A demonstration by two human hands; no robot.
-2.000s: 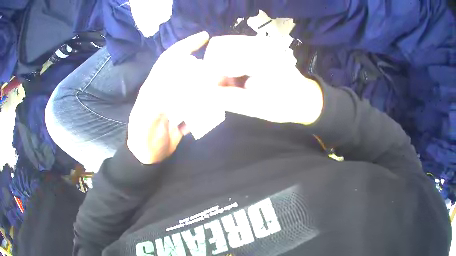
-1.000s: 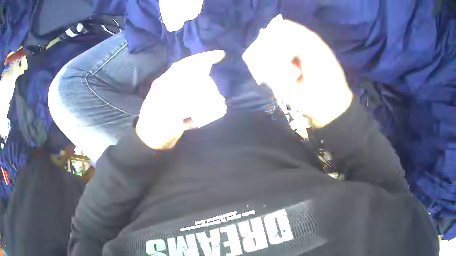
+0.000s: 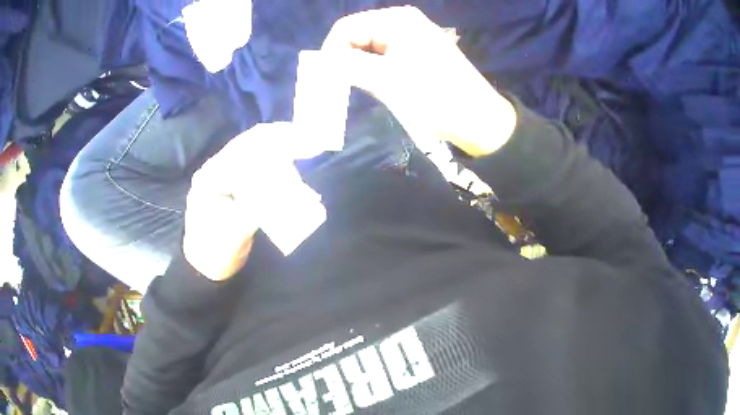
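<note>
My right hand (image 3: pixel 422 77), washed out by light, holds a white rectangular piece (image 3: pixel 322 105) by its upper end in the fingertips. The piece hangs down and its lower end meets the fingers of my left hand (image 3: pixel 231 190). My left hand holds another white piece (image 3: pixel 296 219) with straight edges, its corner pointing down. Glare hides where the fingers end and the pieces begin. A white ragged patch (image 3: pixel 217 32) lies on the navy cloth (image 3: pixel 272 36) beyond my left hand.
Navy cloth (image 3: pixel 649 49) is heaped at the right and far side. My jeans knee (image 3: pixel 122 190) is at the left. White scraps (image 3: pixel 469 178) lie beside my right forearm. A blue bar (image 3: pixel 104 340) is at lower left.
My hands were apart a second ago and now meet at the white piece. My right hand has moved left and up. The blue bar has come into view.
</note>
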